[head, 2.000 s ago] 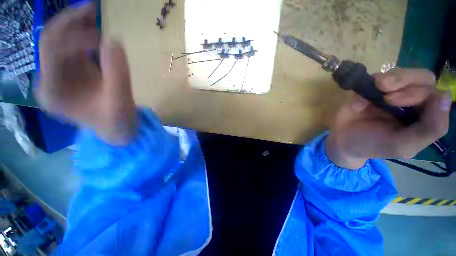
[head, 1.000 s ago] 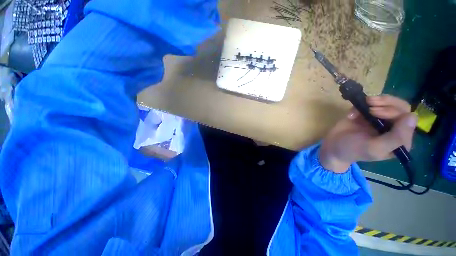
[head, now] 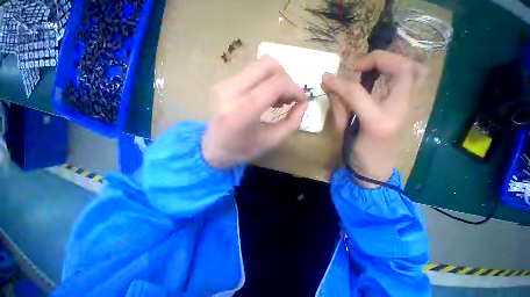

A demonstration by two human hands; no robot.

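The white block (head: 319, 58) lies on the brown sheet, largely covered by my hands. Small black components (head: 308, 90) show between my fingertips; the rest of the rows is hidden. My left hand (head: 250, 113) is over the block's left part, thumb and fingers brought together at the components; what they pinch is too small to tell. My right hand (head: 380, 113) holds the dark soldering iron (head: 382, 32), which points away from me and is blurred. Its fingertips are at the block's right side, a thin line showing between the hands.
A blue bin (head: 107, 58) of dark parts is at left, silvery grid-like pieces (head: 40, 40) beyond it. Loose components (head: 231, 50) lie left of the block. Dark leads (head: 334, 20) and a wire coil (head: 424, 29) are at the far edge. A yellow sponge (head: 477, 142) and blue tray (head: 511, 185) are at right.
My left hand has come back from the far left to the block. My right hand has moved left to it, and the iron has turned to point away. The view has shifted.
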